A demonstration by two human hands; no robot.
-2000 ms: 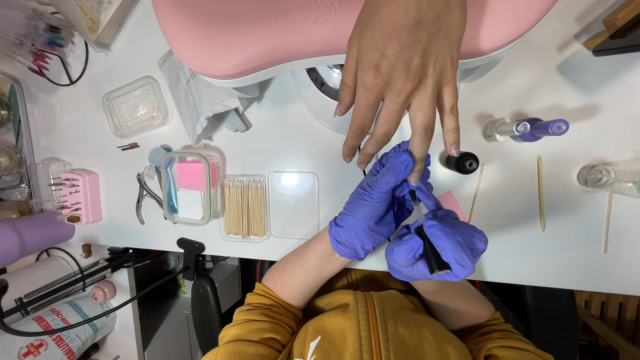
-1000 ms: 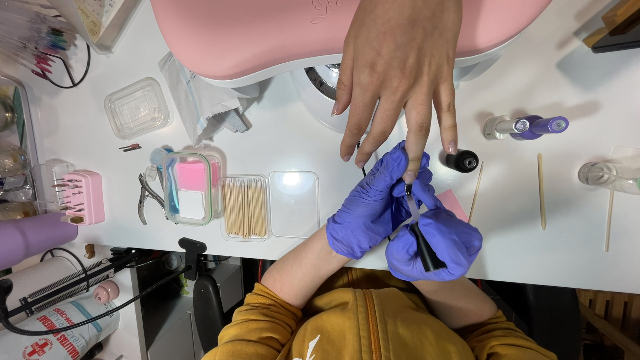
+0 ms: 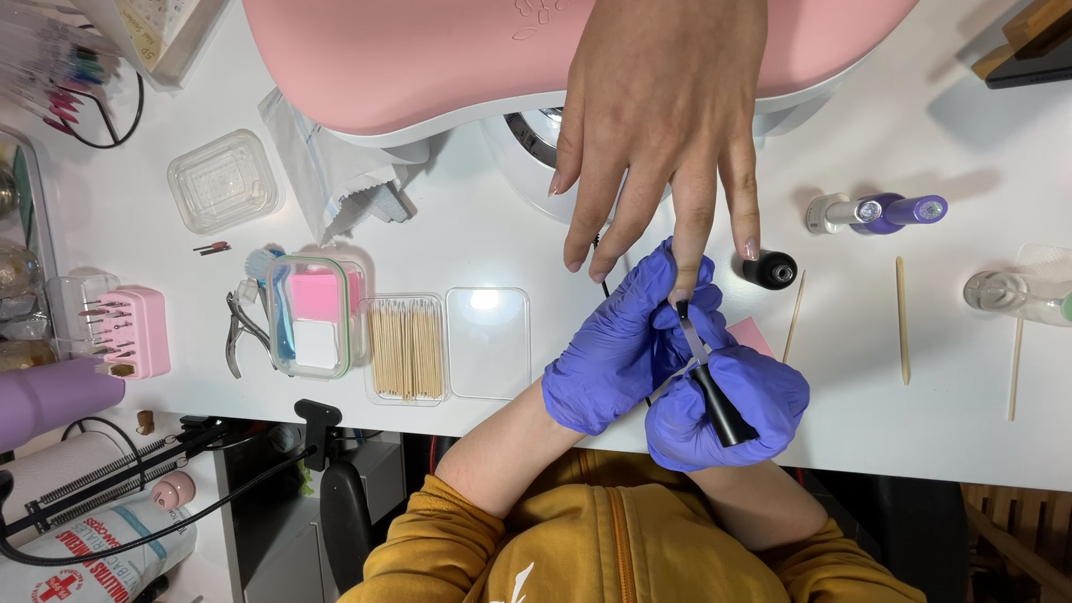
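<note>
My left hand, in a blue-violet glove, holds the ring-finger tip of another person's hand, which reaches in from the top, palm down. In my gloved right hand is the black cap of a nail polish brush, tilted. Its dark bristles touch the nail of that held finger. The open black polish bottle stands just right of the person's little finger. Part of a pink paper square shows beside my right hand. My left fingertips are partly hidden behind the person's finger and the brush.
A pink arm rest spans the top. At left are cuticle nippers, a lidded box, wooden sticks in a clear box, and a pink drill-bit holder. At right are polish bottles, a glass bottle and an orangewood stick.
Two seconds ago the brush bristles were mostly hidden between my hands; now they show on the nail. Both my hands have otherwise stayed in nearly the same place.
</note>
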